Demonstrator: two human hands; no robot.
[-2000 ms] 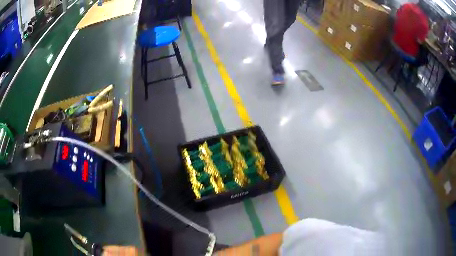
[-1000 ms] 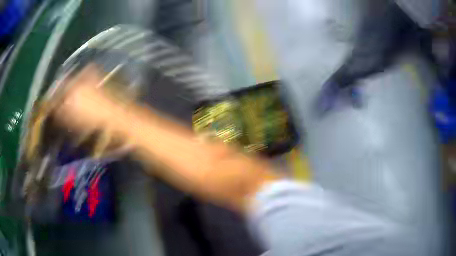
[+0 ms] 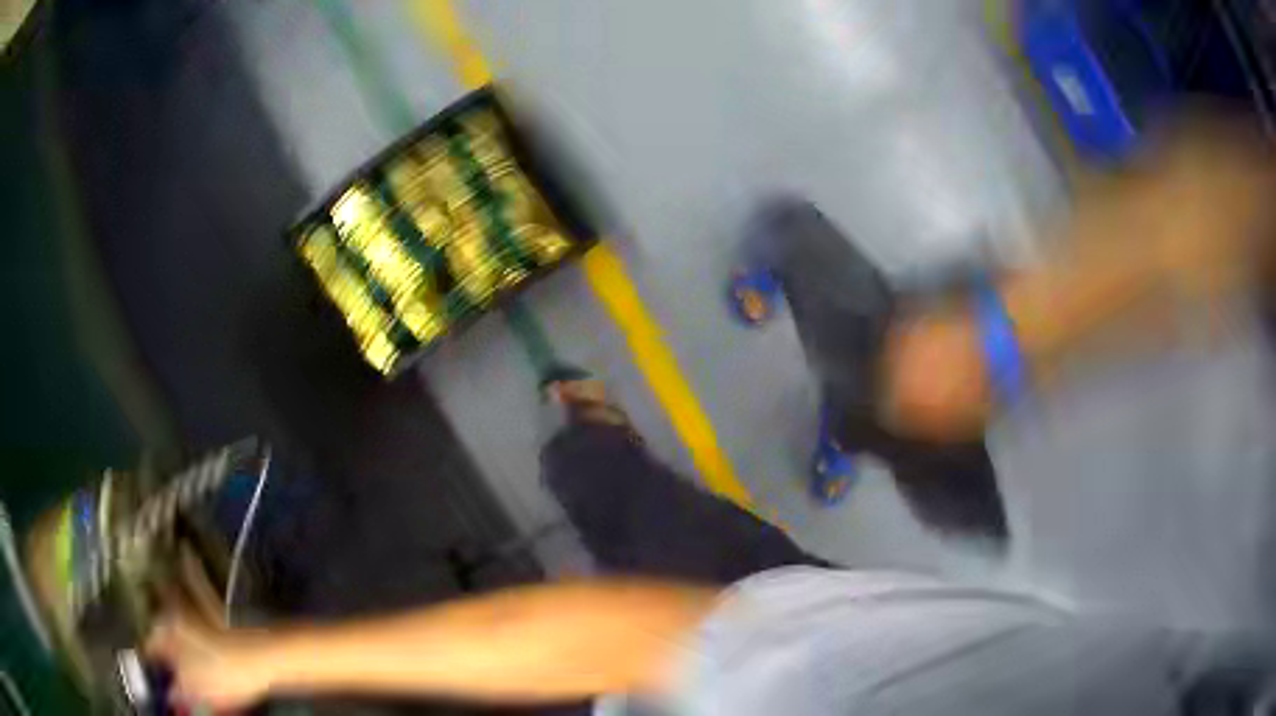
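My right hand (image 3: 210,671), bare and blurred, is at the lower left, at the end of my outstretched forearm and light grey sleeve. A small dark and white item (image 3: 133,678) shows at its fingertips; the blur hides whether I grip it. Just above the hand is a blurred cluster of tan, metal and blue-yellow things (image 3: 84,546), with a thin pale curved line beside it. My left hand is not in view.
A black crate (image 3: 581,231) with gold and green strips stands on the floor, upper left of centre. A person in dark trousers and blue shoes (image 3: 833,469) stands at right, with a blue-banded wrist (image 3: 998,340). A blue bin (image 3: 1071,84) is at top right.
The view has swung, so the crate sits further left and higher. My right arm now lies lower in the picture. The other person is much closer; the red digit display has left the view.
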